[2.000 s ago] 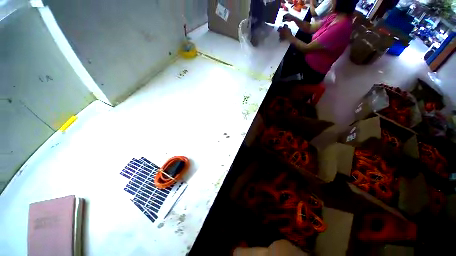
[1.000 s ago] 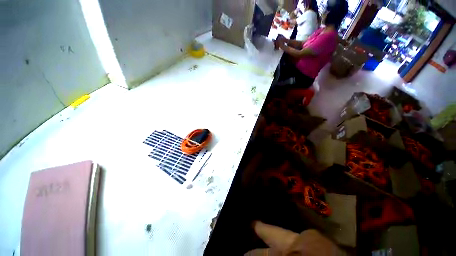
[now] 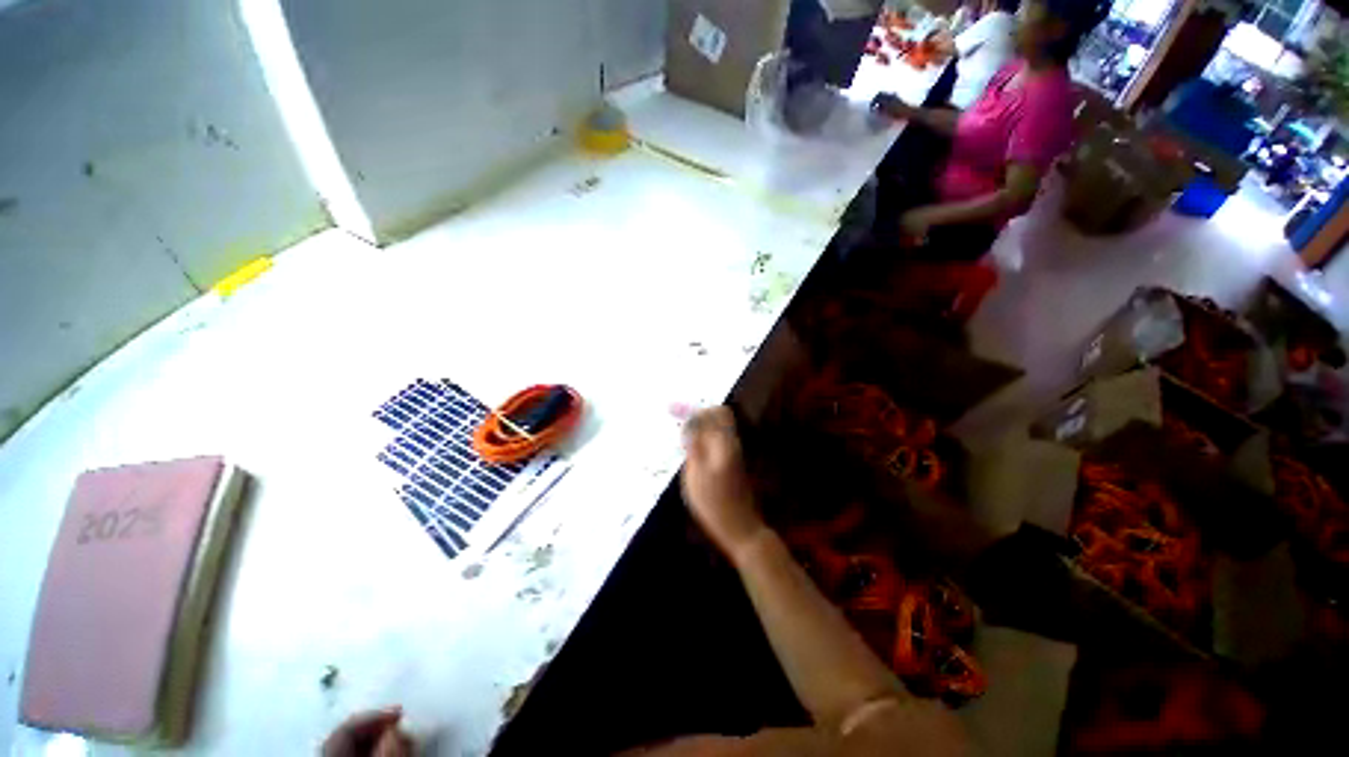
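Note:
An orange cable coil [image 3: 511, 441] with a black connector lies on the upper right part of fanned label sheets [image 3: 440, 470] on the white bench [image 3: 296, 385]. A pale, narrow slim tool [image 3: 514, 506] lies along the sheets' lower right edge. My right hand [image 3: 715, 462] is at the bench's front edge, right of the coil and apart from it. Its fingers look curled but are blurred; I cannot tell whether they hold anything. My left hand [image 3: 370, 735] shows at the bottom edge, mostly cut off, between the notebook and the bench edge; its grip cannot be told.
A pink notebook [image 3: 119, 592] marked 2025 lies at the left. Cartons of orange coils [image 3: 1139, 533] stand on the floor to the right. A person in a pink top [image 3: 1021, 126] is at the bench's far end, near a brown carton [image 3: 725, 52].
My right hand has risen from the bottom of the picture to the bench edge. My left hand has come into view at the bottom. The person in pink has lowered an arm. The camera view has shifted.

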